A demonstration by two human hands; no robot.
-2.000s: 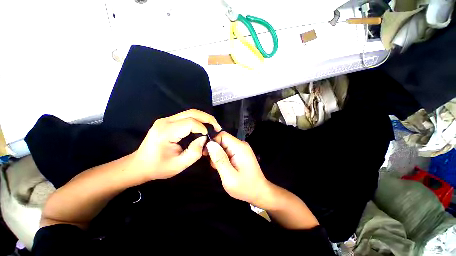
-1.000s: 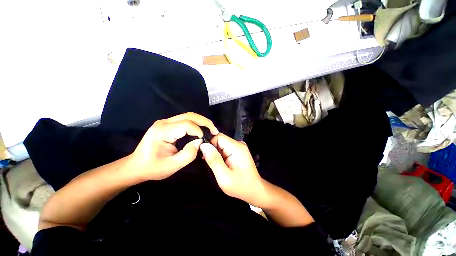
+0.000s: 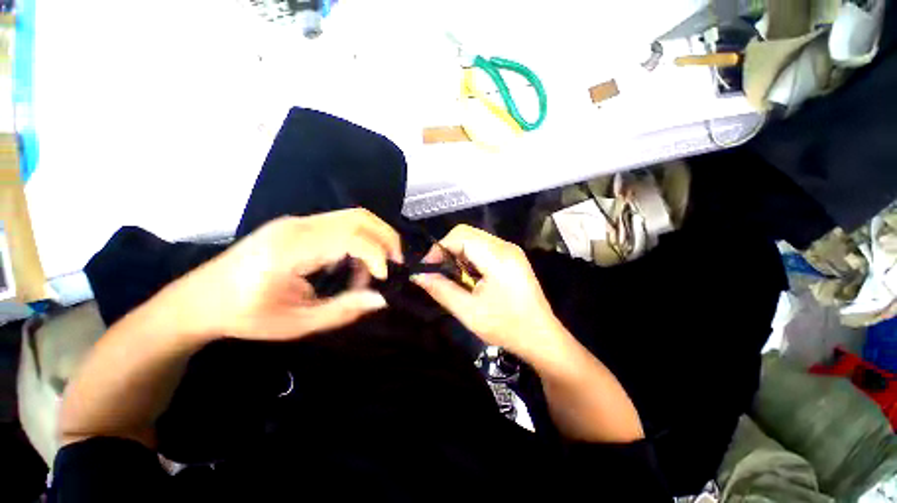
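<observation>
A black garment [image 3: 325, 162] lies over the table's front edge and across the lap, blending with the black clothes. My left hand [image 3: 305, 275] pinches a small black part of it between thumb and fingers. My right hand [image 3: 492, 285] is close beside it, its thumb and fingers on the black cloth. A thin dark tool with a brassy glint, which looks like thread snips [image 3: 460, 270], shows in my right hand, mostly hidden by the fingers. The exact point worked on is too dark to tell.
On the white table [image 3: 344, 79] lie scissors with green and yellow handles [image 3: 513, 93], small brown pieces [image 3: 603, 91] and a wooden-handled tool [image 3: 710, 60]. Beige cloth [image 3: 629, 221] lies below the table edge. Olive cloth [image 3: 816, 418] and a red object [image 3: 858, 381] are at the right.
The view has shifted, so the table things sit lower. My hands have drawn slightly apart and changed their hold. The brassy tool now shows in my right hand.
</observation>
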